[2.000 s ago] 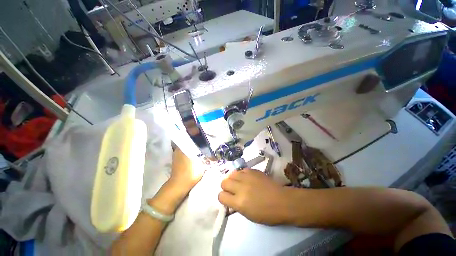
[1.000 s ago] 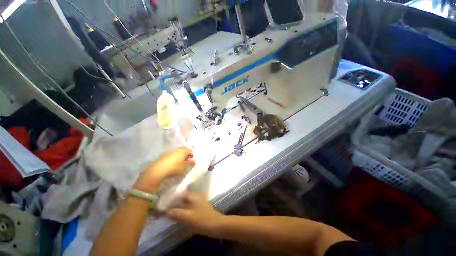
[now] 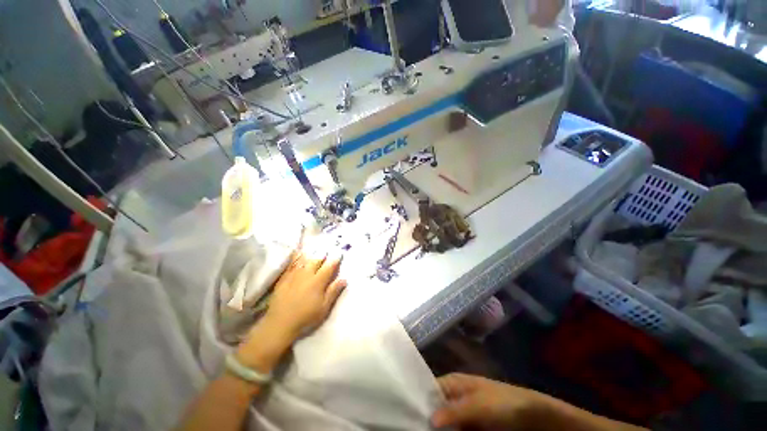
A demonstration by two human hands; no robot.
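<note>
The light grey-beige garment piece spreads over the left of the table and down the table's front edge. My left hand lies flat on it with fingers spread, just in front of the brightly lit presser foot and needle. My right hand is low at the bottom edge of the picture and pinches the cloth's right edge between thumb and fingers. The white sewing machine with a blue stripe stands behind the hands. Glare hides the detail around the needle.
A yellow plastic piece hangs left of the needle. Grey metal scissors and a brown bundle lie on the bed, with a small silver bar nearby. A white perforated basket with grey pieces stands at right.
My right hand has moved right and down with the cloth edge. My left hand has moved up toward the needle and flattened. The cloth now spreads over the front of the table.
</note>
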